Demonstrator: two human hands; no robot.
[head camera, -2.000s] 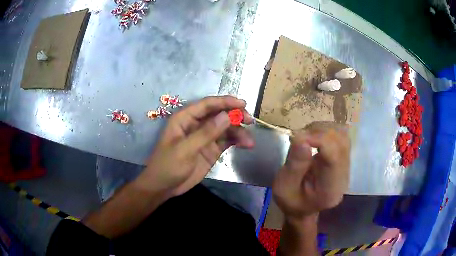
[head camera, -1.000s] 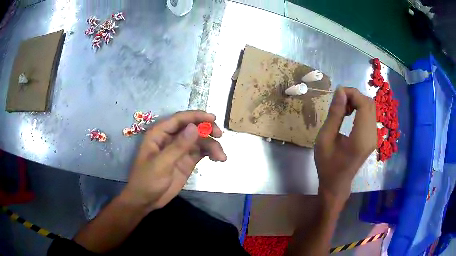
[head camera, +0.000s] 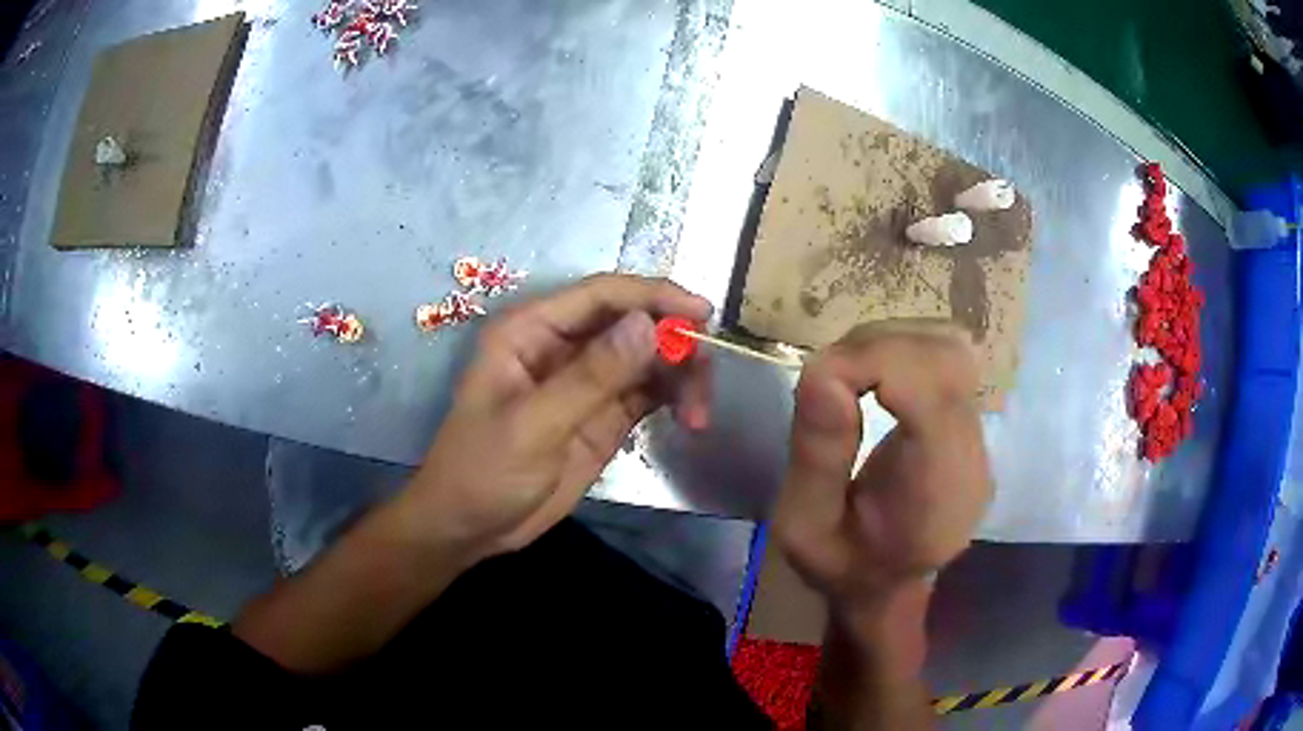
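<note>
My left hand (head camera: 550, 414) pinches a small round red part (head camera: 675, 339) between thumb and fingers above the metal bench. My right hand (head camera: 893, 450) holds a thin pale stick (head camera: 743, 349) like a pencil. The stick's tip is at the red part; whether it touches cannot be told. Two white thumb-sized lumps (head camera: 940, 229) lie on the dark-stained cardboard pad (head camera: 815, 214), behind my right hand. Several partly assembled red-white figurines (head camera: 452, 310) lie on the bench left of my left hand. Loose red parts (head camera: 1167, 343) form a pile at the right end.
A second cardboard pad (head camera: 143, 136) with one white lump (head camera: 110, 150) lies at the far left. A cluster of red-white bodies (head camera: 365, 26) lies at the back. A blue bin (head camera: 1257, 371) stands at the right edge. A crate of red pieces (head camera: 776, 678) is below the bench.
A second ago the stick was at a white lump on the stained pad. My right hand has since brought it left to the red part. My left hand still holds the red part.
</note>
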